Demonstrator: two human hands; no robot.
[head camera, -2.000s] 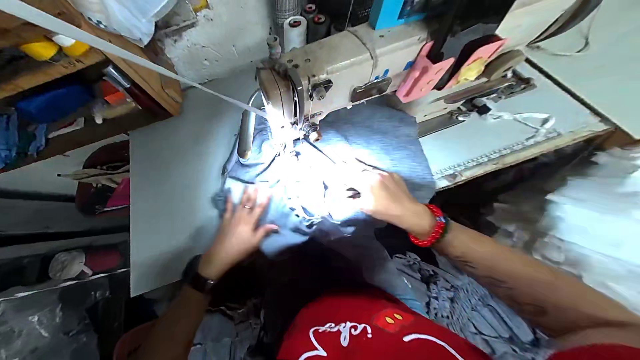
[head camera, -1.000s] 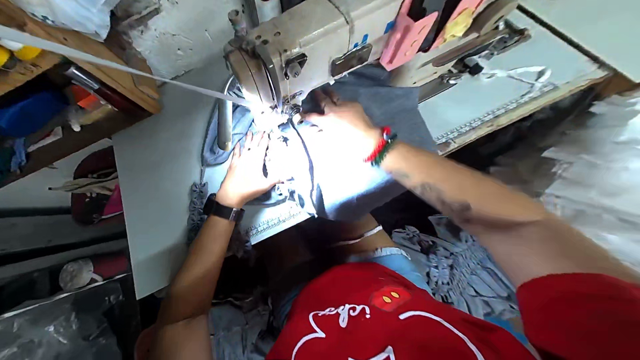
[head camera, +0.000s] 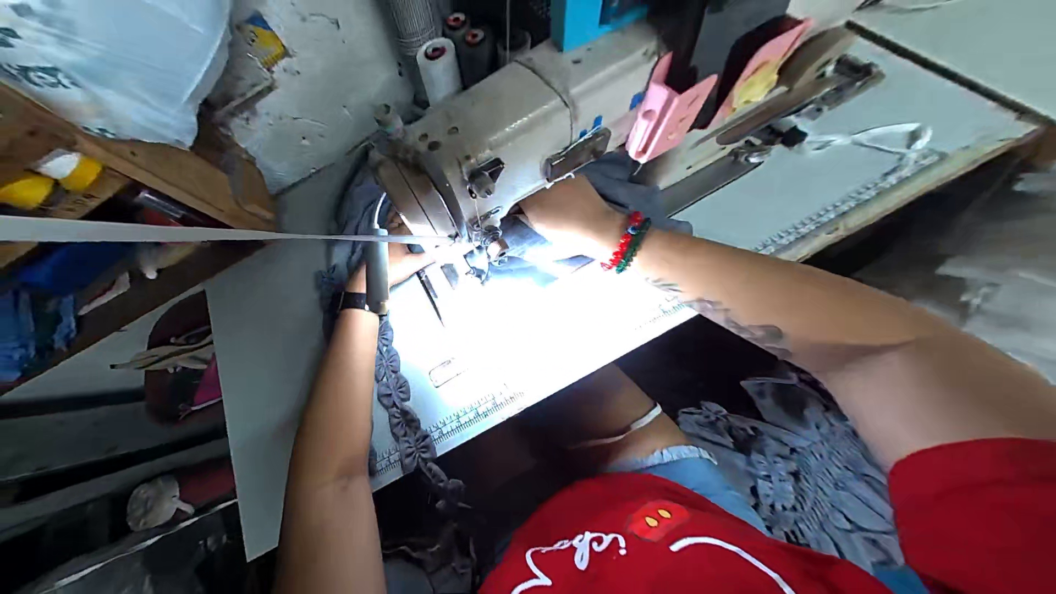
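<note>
An industrial sewing machine stands over the lit table, its lamp glaring around the needle. My left hand lies left of the needle area, partly behind the machine head and a grey cylinder; its fingers are hard to make out. My right hand is under the machine arm, on grey-blue fabric, with its fingertips hidden. More of the fabric bunches behind the machine head. A gathered grey trim hangs over the table's front edge. A pale tape runs taut from the left to the needle area.
Wooden shelves with blue cloth and yellow items stand at the left. Thread cones are behind the machine. Pink holders are fixed on its arm. Ruler markings run along the table's front edge. Gathered grey fabric lies at the lap.
The fabric has moved from the front of the table to beside and behind the machine head. My right hand has moved in under the arm, and my left hand is farther back beside the head.
</note>
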